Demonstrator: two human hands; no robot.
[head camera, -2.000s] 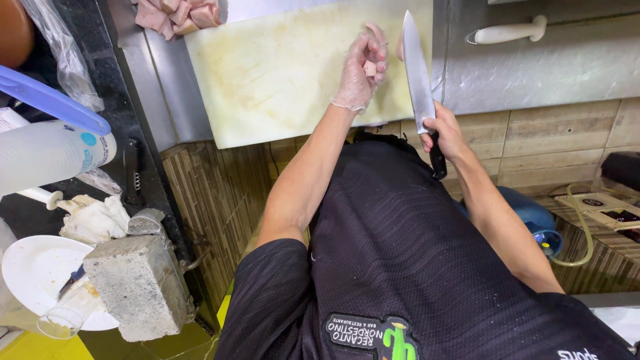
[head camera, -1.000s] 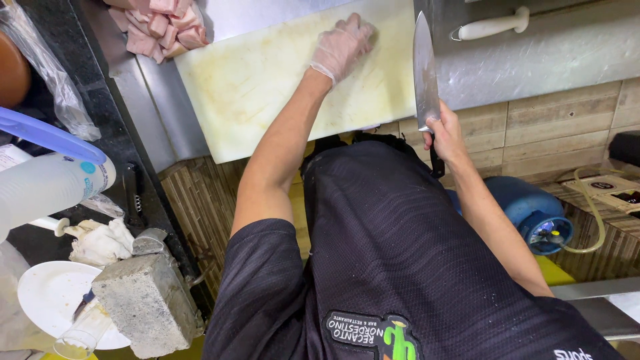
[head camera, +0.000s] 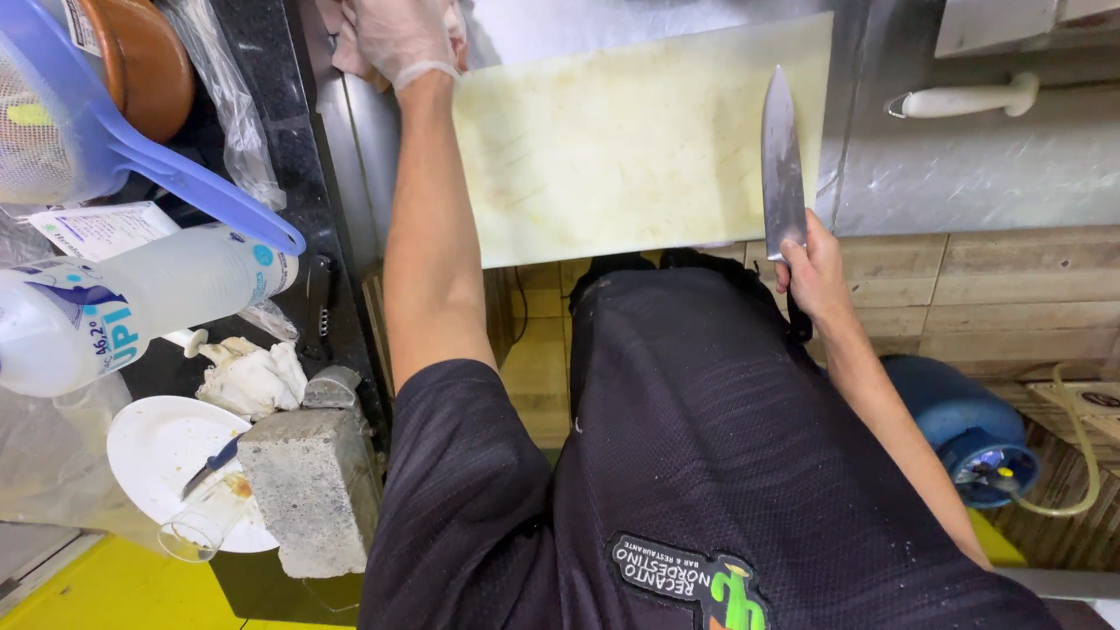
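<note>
My left hand (head camera: 407, 39), in a clear plastic glove, is at the top edge of the view over a pile of pale pink meat pieces (head camera: 350, 54); its fingers are partly cut off, so its hold cannot be told. My right hand (head camera: 814, 267), bare, grips a chef's knife (head camera: 783, 166) by its black handle, the blade pointing away from me over the right end of a white cutting board (head camera: 612, 157). Stains and cut marks show on the board, which lies on a stainless steel counter (head camera: 945, 188).
At left are a blue-handled strainer (head camera: 192, 175), a plastic bottle (head camera: 201, 280), a corkscrew (head camera: 319, 306), a white cloth (head camera: 254, 376), a plate (head camera: 166, 437) with a knife and glass, and a concrete block (head camera: 306, 481). A white-handled tool (head camera: 967, 101) lies right; a blue gas cylinder (head camera: 954, 420) stands below.
My left hand, with a small pink piece at its fingers two seconds ago, has moved left from over the board to the meat pile. The knife has stayed in my right hand.
</note>
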